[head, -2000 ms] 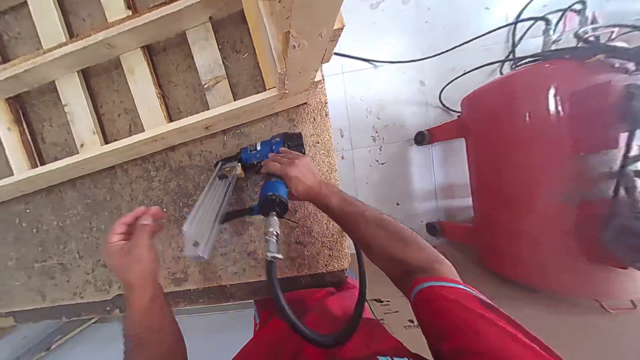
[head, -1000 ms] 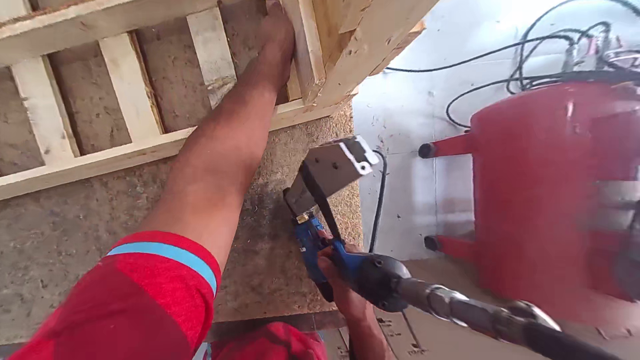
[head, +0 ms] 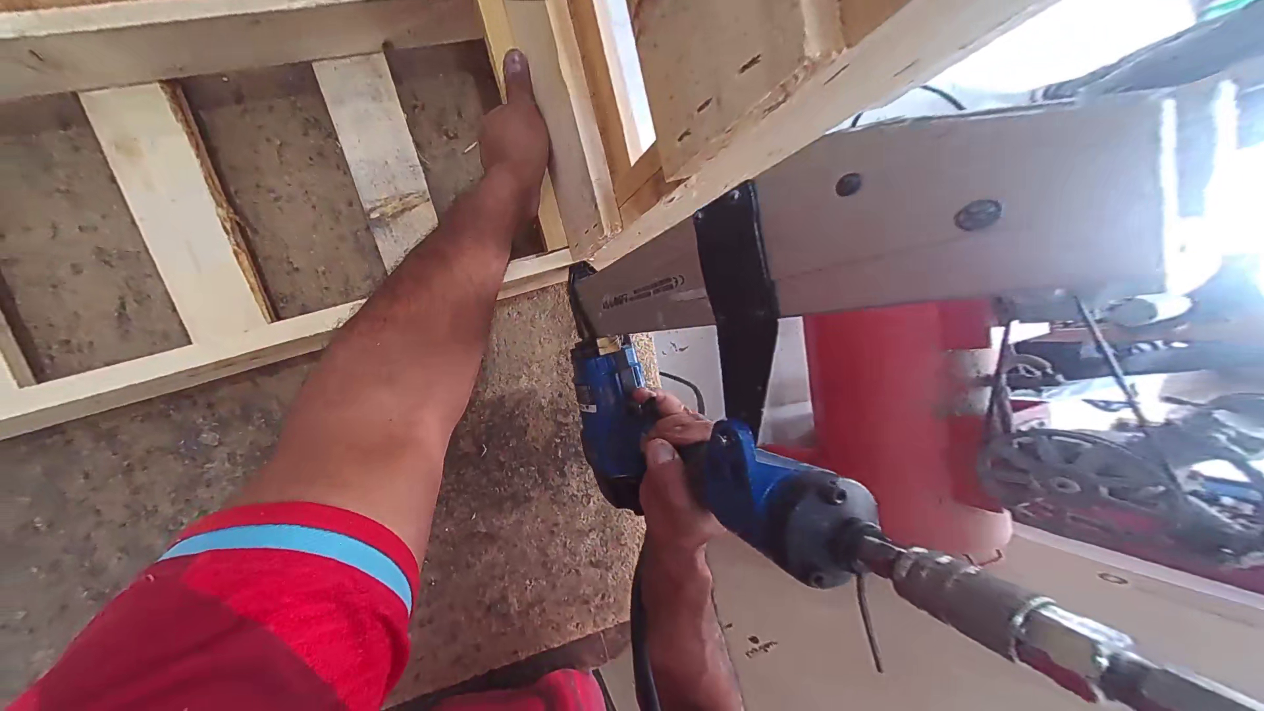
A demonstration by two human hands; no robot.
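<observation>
My left hand (head: pixel 515 133) reaches up at upper centre and holds a cross board of the pale wooden frame (head: pixel 568 128), thumb along it, other fingers mostly hidden. My right hand (head: pixel 676 454) grips the handle of a blue pneumatic nailer (head: pixel 607 415) below the frame's corner. The nailer's black nose (head: pixel 583 291) is at the frame's lower edge, seemingly touching it. Its long grey magazine (head: pixel 889 207) with a black bracket extends to the upper right. A metal air-hose coupling (head: pixel 987 592) runs from the handle end to the lower right.
The frame lies on a worn particle board (head: pixel 533 464), with slats (head: pixel 168 197) across it at left. A thick wooden part (head: pixel 750 79) rises at upper right. Beyond the magazine stand a red compressor tank (head: pixel 879 415) and a pulley wheel (head: pixel 1062 474). Cardboard (head: pixel 839 642) lies at lower right.
My left hand went from free above the board to the frame. My right hand has turned the nailer, and its nose has moved up to the frame's corner. The view has moved closer.
</observation>
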